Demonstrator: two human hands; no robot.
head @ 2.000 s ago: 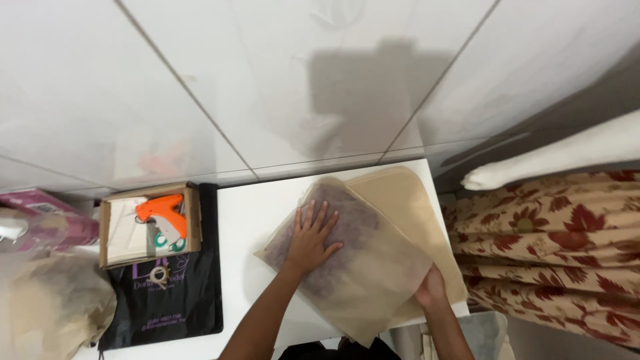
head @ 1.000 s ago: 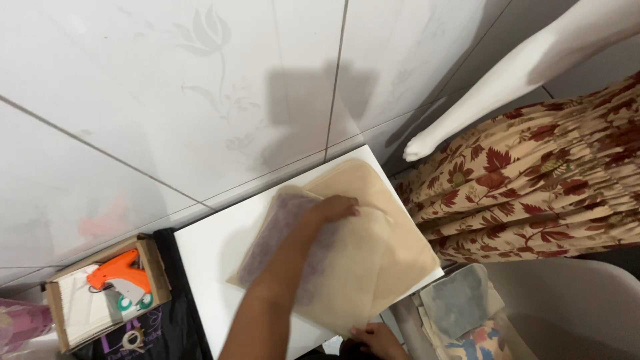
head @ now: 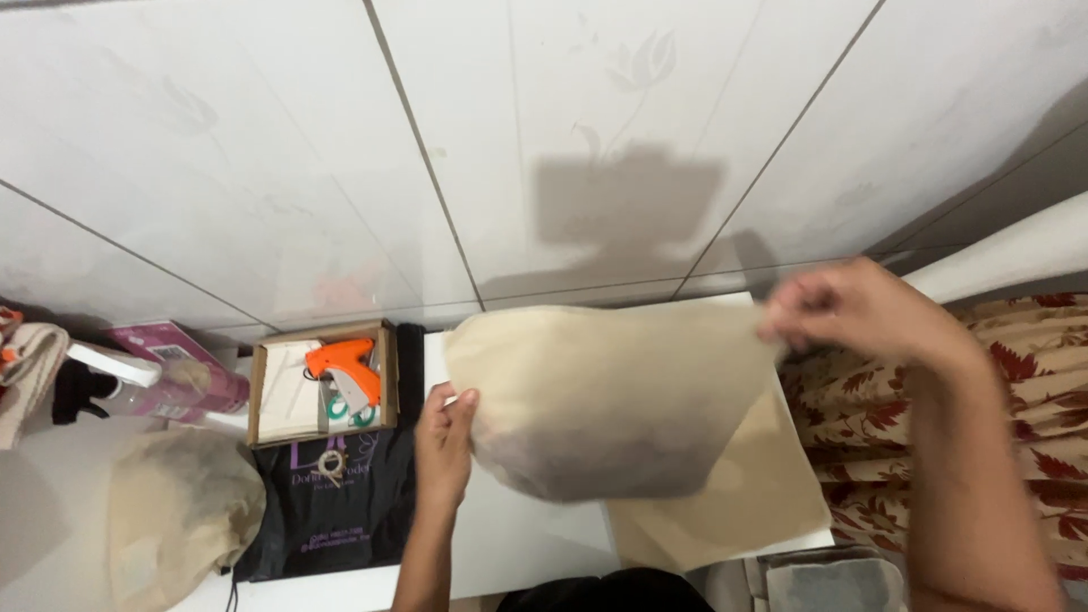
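Note:
A beige, semi-sheer fabric bag with something dark and purplish inside is raised above the white table. My left hand grips its left edge, thumb on top. At the bag's upper right corner is my right hand, blurred, with curled fingers; the blur hides whether it pinches the corner. Under and to the right of the bag, another flat beige fabric piece lies on the table.
To the left, a cardboard box holds an orange tagging gun and green-handled scissors. Beside it are a black printed bag, a tape roll, a filled beige bag and a spray bottle. Floral fabric hangs at right.
The filled bag, flat on the table earlier, is now lifted and turned, with my left hand at its left edge. My right hand has moved up to the far right corner. The view has swung.

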